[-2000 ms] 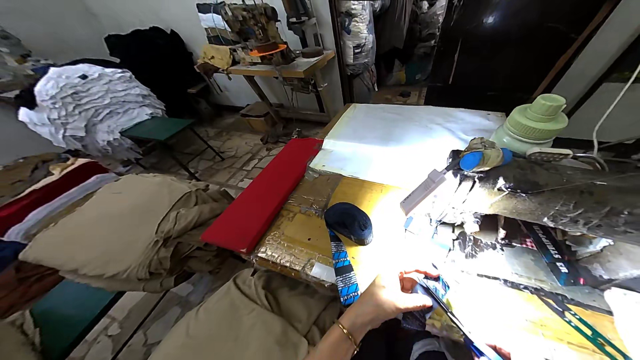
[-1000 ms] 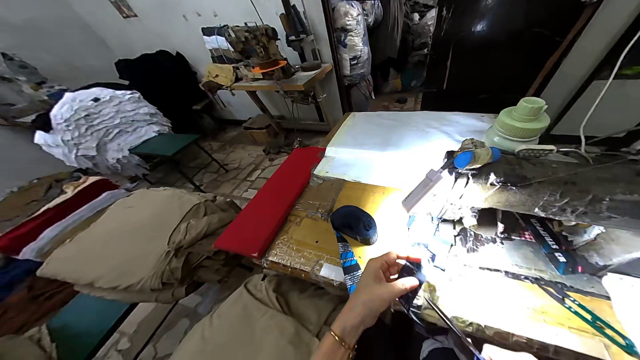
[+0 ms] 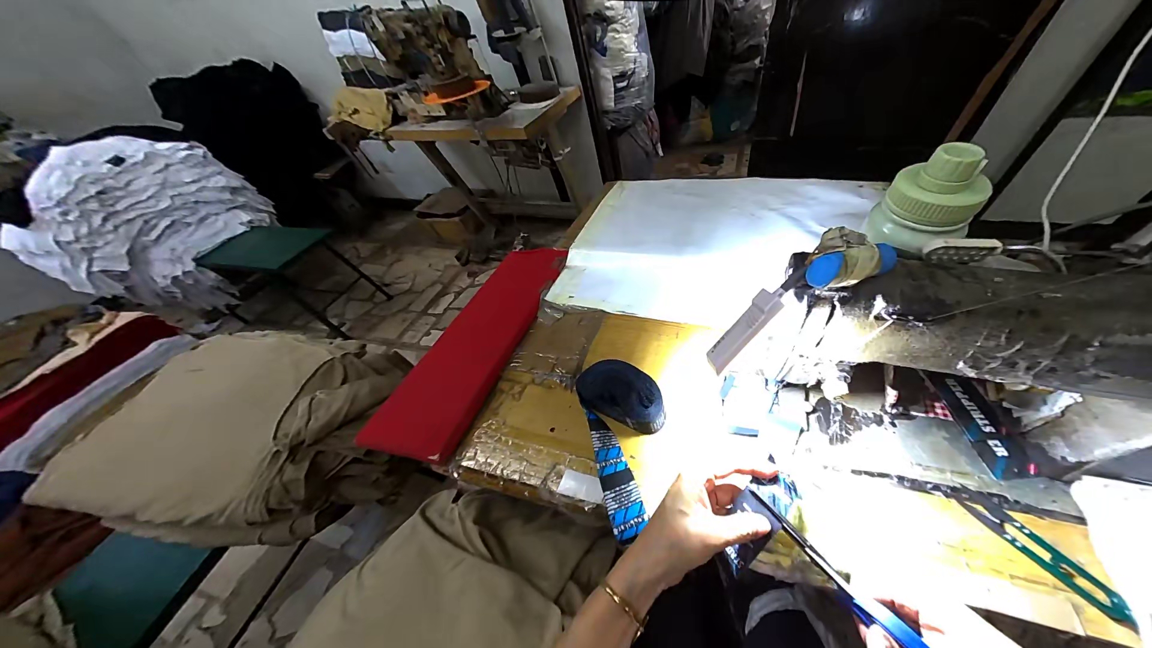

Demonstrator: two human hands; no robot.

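Note:
My left hand, with a gold bracelet at the wrist, pinches a piece of dark blue patterned woven tape at the front of the table. Low at the right, my right hand holds scissors with blue handles; their long dark blades point up-left to the tape by my left fingers. Glare and the frame's edge hide much of this hand. A dark roll of tape lies left of the sewing machine, its blue, black and white end hanging toward the table's front edge.
The sewing machine's arm crosses the right side, with a pale green bottle behind it. Folded red cloth lies along the table's left edge. Beige cloth bulges in front. A green curved ruler lies at right.
Two seconds ago and one second ago, my left hand also held tape near the scissors. The dark roll has stayed on the table.

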